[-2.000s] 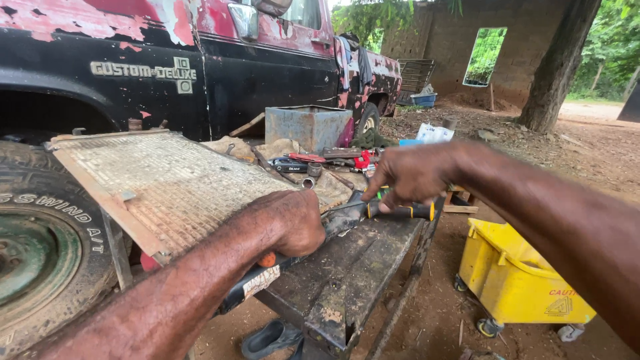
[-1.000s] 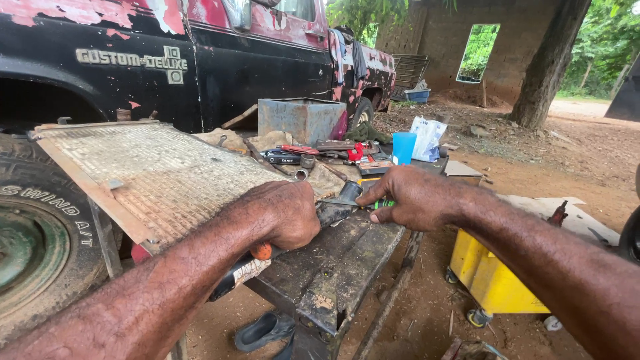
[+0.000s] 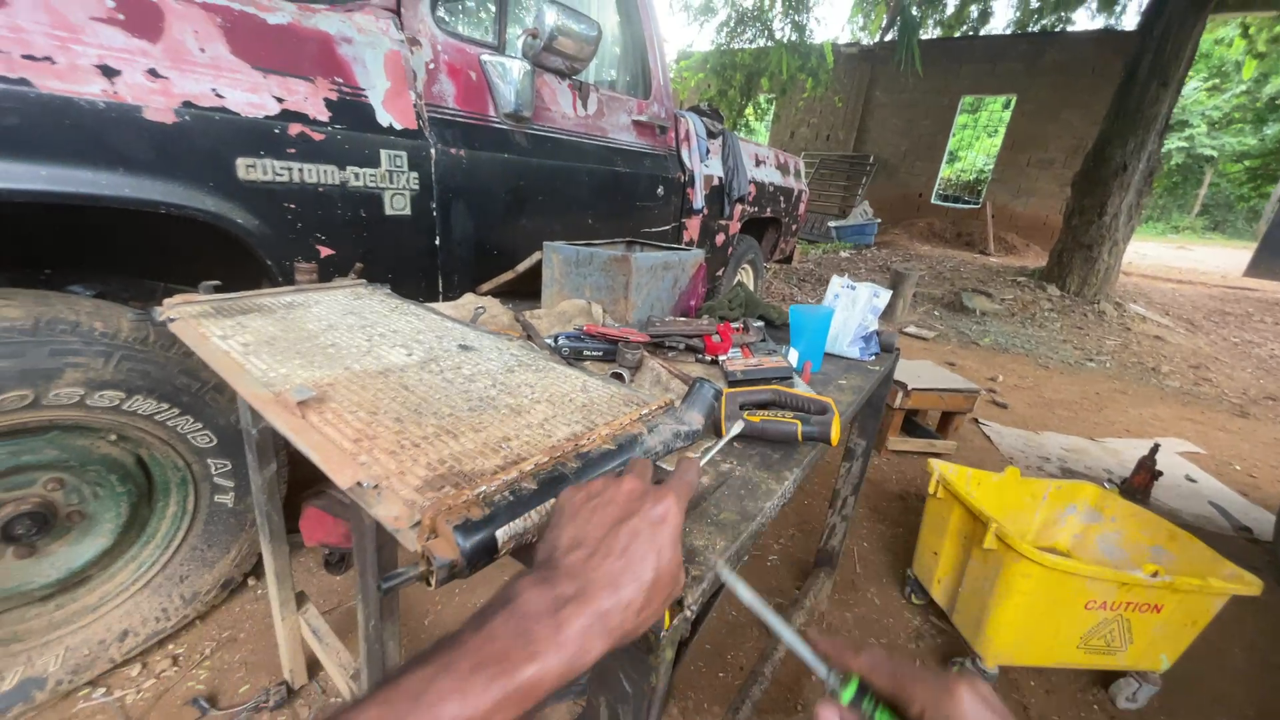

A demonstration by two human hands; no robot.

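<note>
An old radiator with a rusty, dirty core and a black end tank lies on the workbench. My left hand is closed at the near side of the tank, with the shaft of a flat screwdriver coming out past its fingers. Low in the view, my right hand holds a second screwdriver by its green and black handle, its metal shaft pointing up and left, apart from the radiator. A yellow and black Ingco saw handle rests on the bench beyond the tank's neck.
Hand tools, a blue cup, a plastic bag and a metal box are at the back. A truck and a loose-looking tyre stand left. The yellow wheeled bucket is at the right.
My right hand has moved away from the radiator's neck, down toward the lower right, with a screwdriver in it. The saw handle and the left hand's screwdriver tip are now in plain sight.
</note>
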